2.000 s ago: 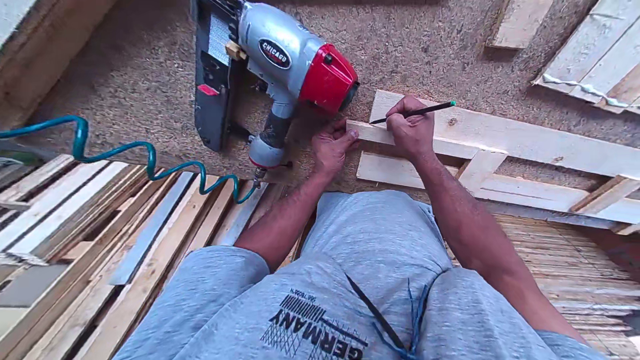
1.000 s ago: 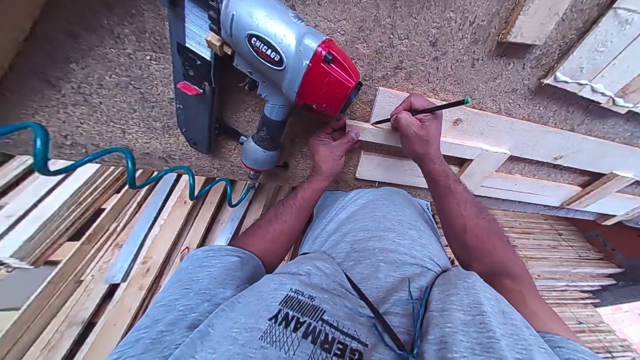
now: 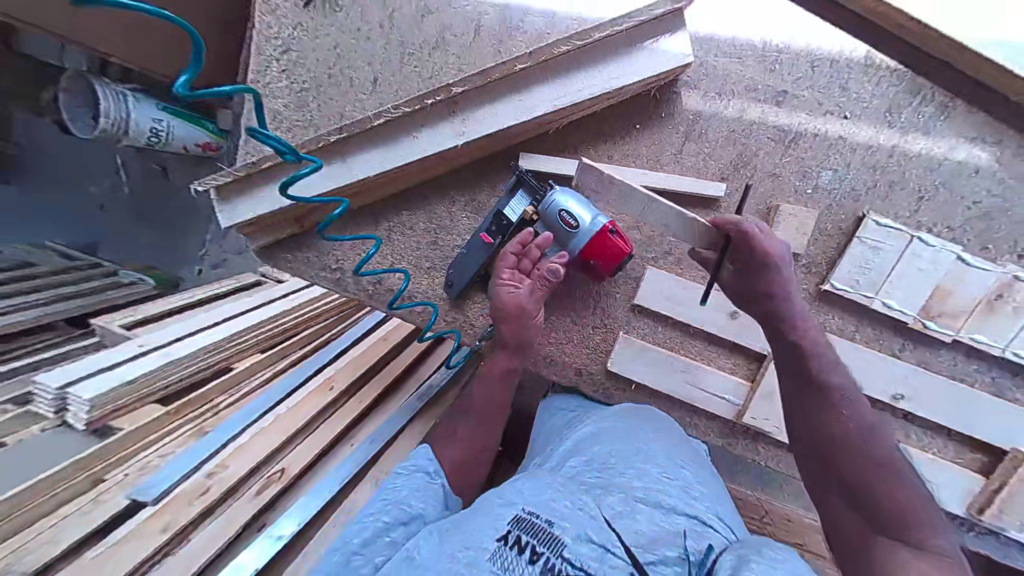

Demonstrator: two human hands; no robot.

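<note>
My right hand (image 3: 756, 264) grips a short wooden slat (image 3: 640, 204) near its right end and also holds a dark pencil (image 3: 720, 256) between its fingers. The slat's far end rises over a pneumatic nailer (image 3: 580, 228) with a silver body and red cap. Palm up and fingers apart, my left hand (image 3: 524, 280) is just in front of the nailer's handle, which it partly hides; I cannot tell whether it touches. A teal coiled air hose (image 3: 380, 264) runs to the nailer. Right of my hands lies a slatted wooden frame (image 3: 688, 376), partly hidden by my right forearm.
A long wooden beam (image 3: 456, 120) crosses the particleboard surface (image 3: 608, 320) behind the nailer. A thin strip (image 3: 672, 182) and a small block (image 3: 794, 226) lie near. Joined boards with glue-like white beads (image 3: 920, 280) are at right. Stacked slats (image 3: 240, 360) and a white bucket (image 3: 136, 116) are at left.
My right hand, which held the pencil over the wooden frame, now lifts a slat away from it. My left hand has left the frame and is open beside the nailer. The view has swung left.
</note>
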